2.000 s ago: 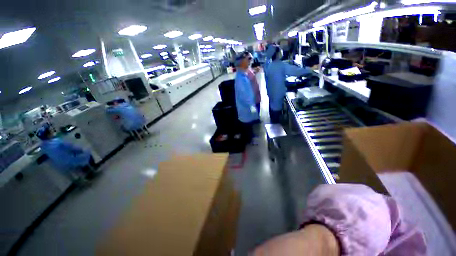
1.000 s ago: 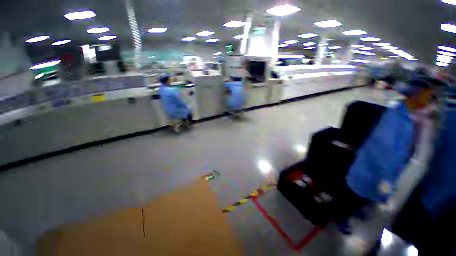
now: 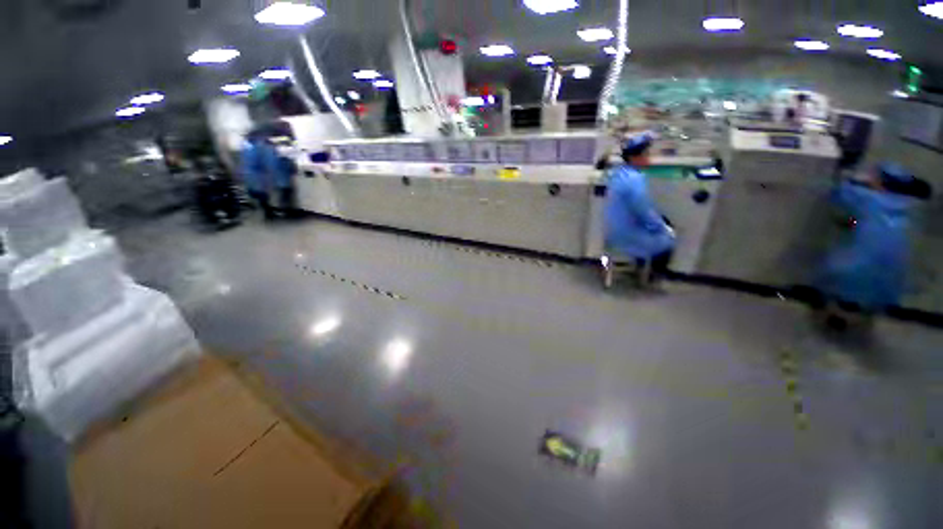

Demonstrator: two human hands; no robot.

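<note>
Neither of my hands is in view. Nearest in front of me, at the lower left, is a brown corrugated carton [image 3: 222, 455], with a thin dark line across its top surface. Its lower part is cut off by the picture's edge. White wrapped foam stacks [image 3: 98, 320] stand in a tall pile just behind and left of the carton. The picture is blurred, so fine detail cannot be told.
A long line of white machines [image 3: 465, 212] runs across the hall. A person in a blue smock [image 3: 633, 212] sits at it, another person [image 3: 874, 243] is at the right, and people stand far left. The grey floor [image 3: 445, 351] has yellow-black tape and a floor sign [image 3: 569, 450].
The view has swung left. The black bins, the red floor tape and the nearby standing people have left the picture. The white foam stacks have come in at the left. My pink sleeve, seen earliest, is gone.
</note>
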